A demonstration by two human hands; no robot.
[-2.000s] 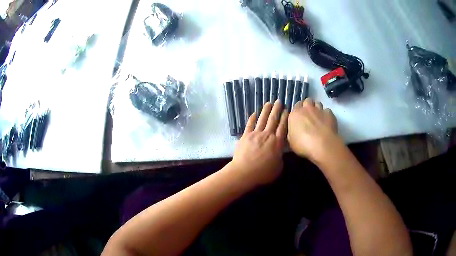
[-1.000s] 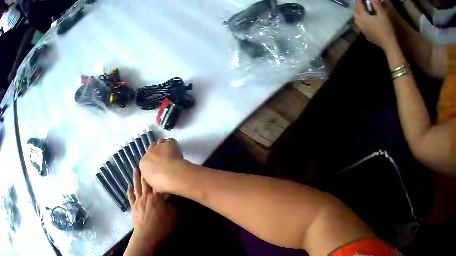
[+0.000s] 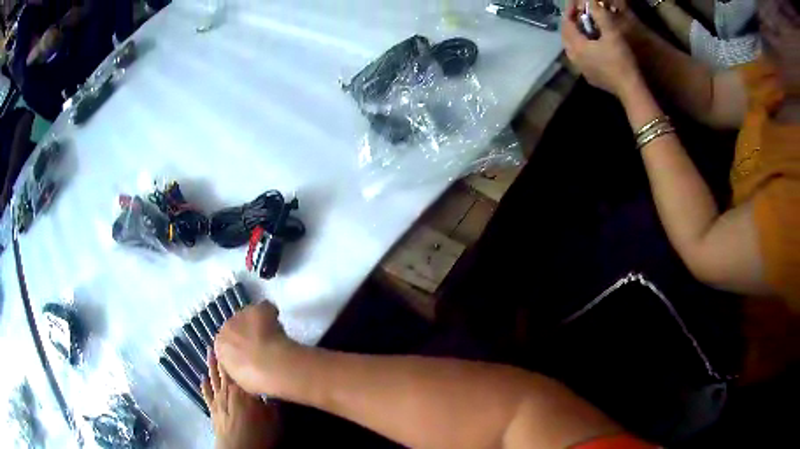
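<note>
Several dark capped tubes (image 3: 186, 365) lie side by side in a row on the white foam sheet (image 3: 263, 114), with white tips at their far ends. My left hand (image 3: 232, 410) lies over the near part of the row with fingers extended, partly hidden by my right hand. My right hand (image 3: 253, 345) is curled at the right end of the row and covers the tubes there. Whether it grips one is hidden. A red-marked black device (image 3: 263, 253) lies beyond the row, touching a coiled black cable (image 3: 241, 221).
A cable with yellow and red ends (image 3: 182, 219) lies partly bagged left of the coil. A bagged cable set (image 3: 408, 83) is at the far right. More bagged parts (image 3: 118, 425) lie at lower left. Pallet timber (image 3: 427, 259) shows under the edge. Another person's hand (image 3: 605, 53) is at upper right.
The view has swung right, so the table things stand further left and another person's arms show. Both my hands remain at the row of tubes, and the row looks much the same.
</note>
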